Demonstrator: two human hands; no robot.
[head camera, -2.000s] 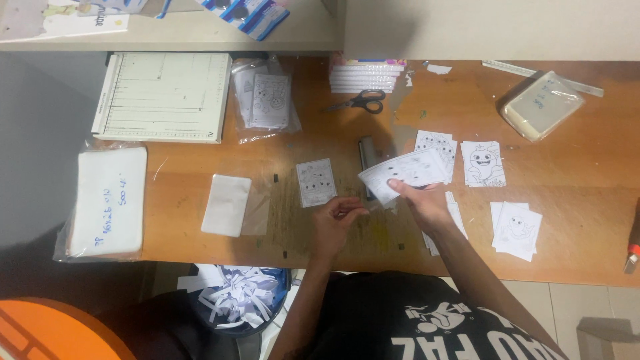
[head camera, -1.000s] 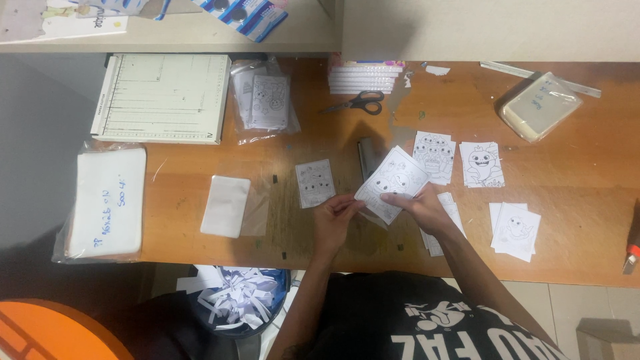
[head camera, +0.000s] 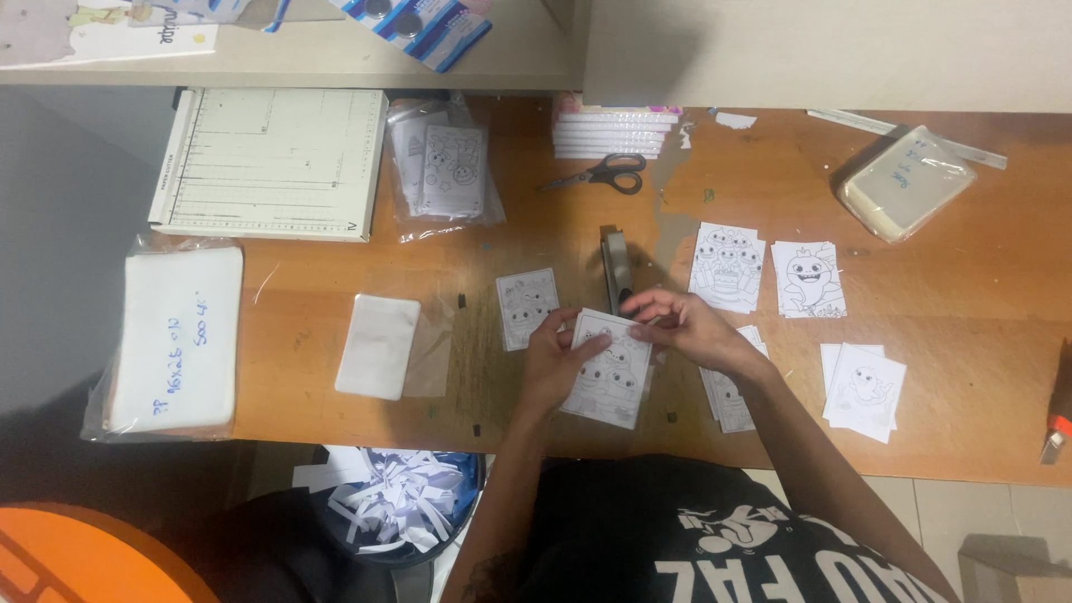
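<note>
My left hand (head camera: 559, 362) grips the left edge of a small stack of printed colouring sheets (head camera: 610, 381), its thumb lying on top. At the upper right corner of the same stack, my right hand (head camera: 674, 329) pinches the paper between thumb and fingers. Just beyond the hands lies a stapler (head camera: 616, 270), partly covered by my right fingers. One printed sheet (head camera: 526, 303) rests on the table left of the stapler. Right of my hands are a pile with cartoon figures (head camera: 726, 268), a pile with a crowned shark (head camera: 810, 280), and sheets partly under my right forearm (head camera: 730, 400).
Scissors (head camera: 615, 174) lie below a stack of booklets (head camera: 615, 134). A paper cutter (head camera: 276, 163), bagged sheets (head camera: 448, 167), a large white pack (head camera: 176, 339) and a small white pack (head camera: 378, 347) are at left. More sheets (head camera: 867, 389) and a clear-wrapped pack (head camera: 909, 182) lie right; a scrap-filled bin (head camera: 402, 502) stands below.
The held sheets have turned from slanted to nearly upright and are squared together. My right hand has moved from their right side to the upper right corner; my left hand now holds the left edge.
</note>
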